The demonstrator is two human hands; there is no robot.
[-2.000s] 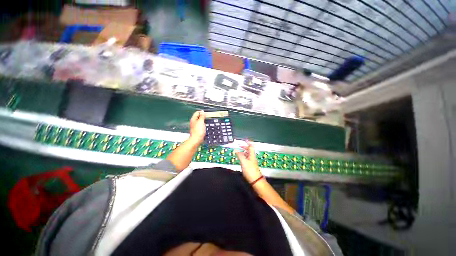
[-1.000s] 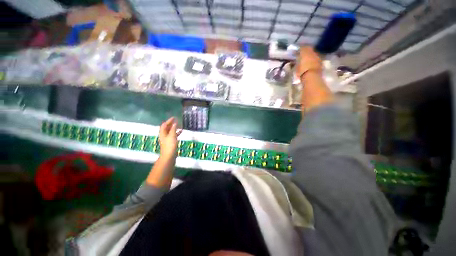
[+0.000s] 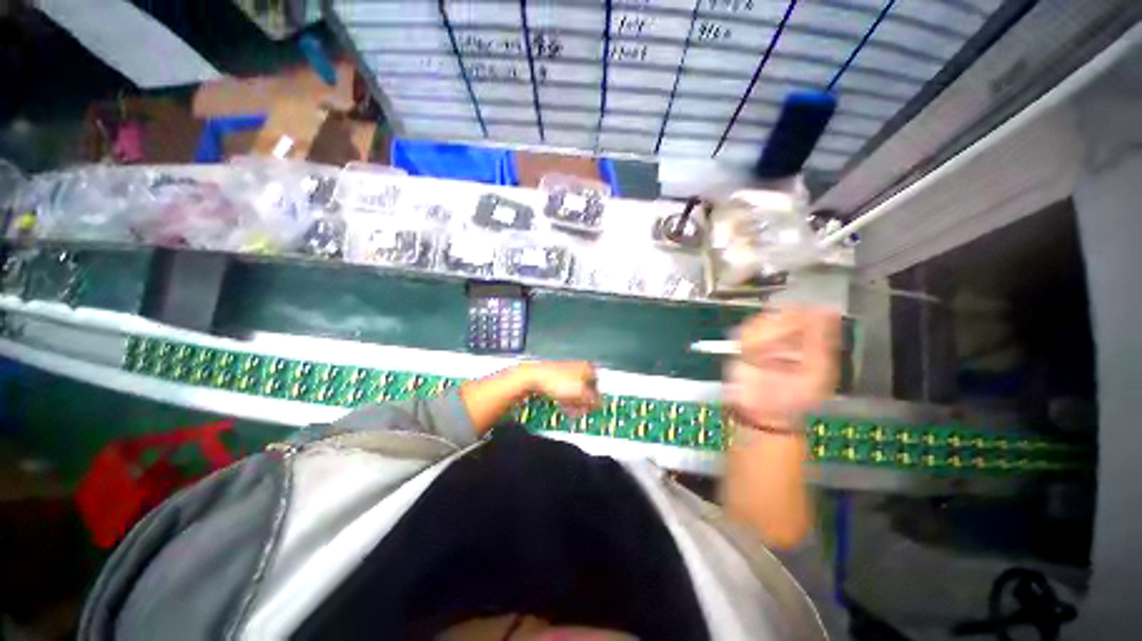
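My right hand (image 3: 787, 363), blurred, is raised over the right part of the bench and grips a thin white marker pen (image 3: 716, 347) pointing left. My left hand (image 3: 566, 386) is curled low over the conveyor in front of my body; whether it holds anything is not clear. A dark calculator (image 3: 497, 318) lies on the green bench top behind the conveyor. Small green circuit boards (image 3: 301, 378) with yellow and dark parts lie in long rows between the pale conveyor rails, passing under both hands.
A white shelf (image 3: 601, 257) behind the bench bears clear component boxes (image 3: 536, 261) and plastic bags (image 3: 188, 210). Above it stands a gridded whiteboard (image 3: 576, 88) with handwriting and a dark blue eraser (image 3: 797, 133). A dark machine opening is at right, a red stool-like object (image 3: 157, 476) at lower left.
My right hand has come down from the shelf by the whiteboard to above the bench, now visibly with the pen. My left hand has moved right. The calculator stays on the bench.
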